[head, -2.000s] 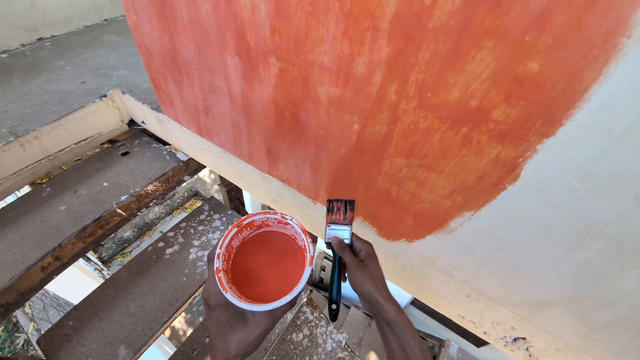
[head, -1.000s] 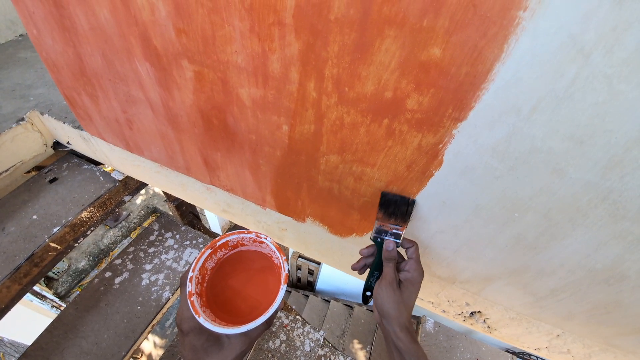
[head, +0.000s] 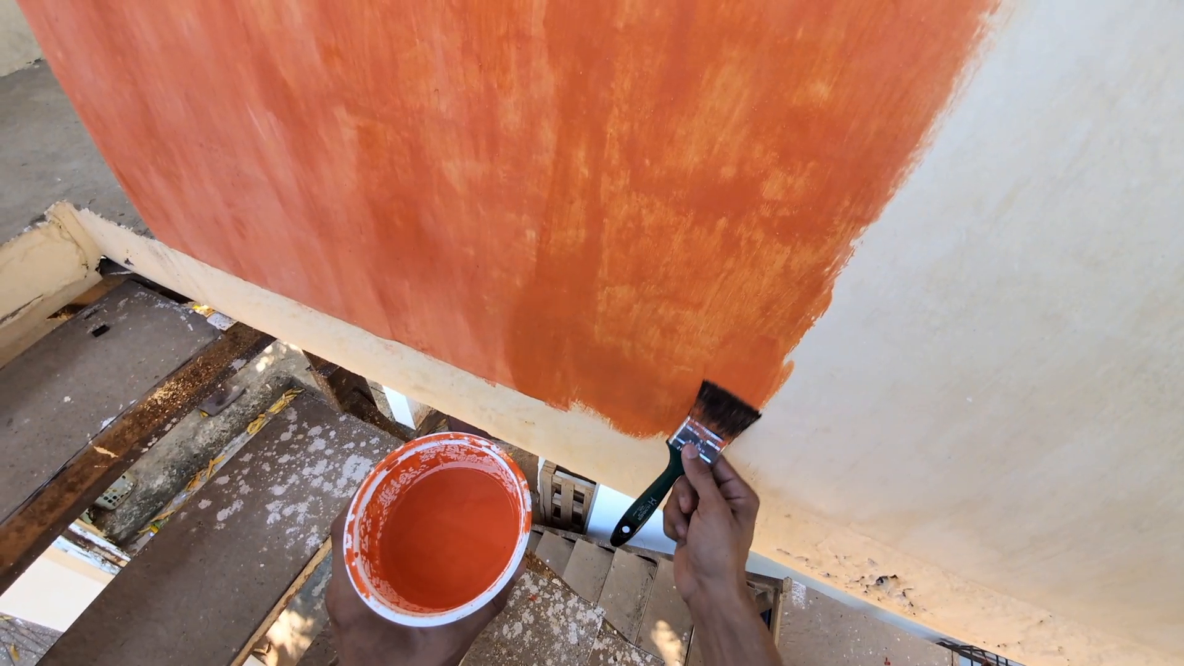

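Observation:
My left hand holds a white plastic tub from beneath; orange paint fills part of it and smears its inner wall and rim. In my right hand is a flat paintbrush with a dark green handle and metal ferrule, gripped near the ferrule. Its dark bristles point up and right, over the lower right edge of the orange painted area on the wall; whether they touch it I cannot tell. Bare off-white wall lies to the right of the orange.
Paint-spattered boards with gaps between them run along the lower left, beside a rusty beam. A cream ledge borders the wall's foot. Tiled steps show far below between my hands. Grey floor lies at the upper left.
The brush has shifted right along the lower edge of the orange area, and its handle now slants down to the left instead of hanging straight. The tub stays in my left hand.

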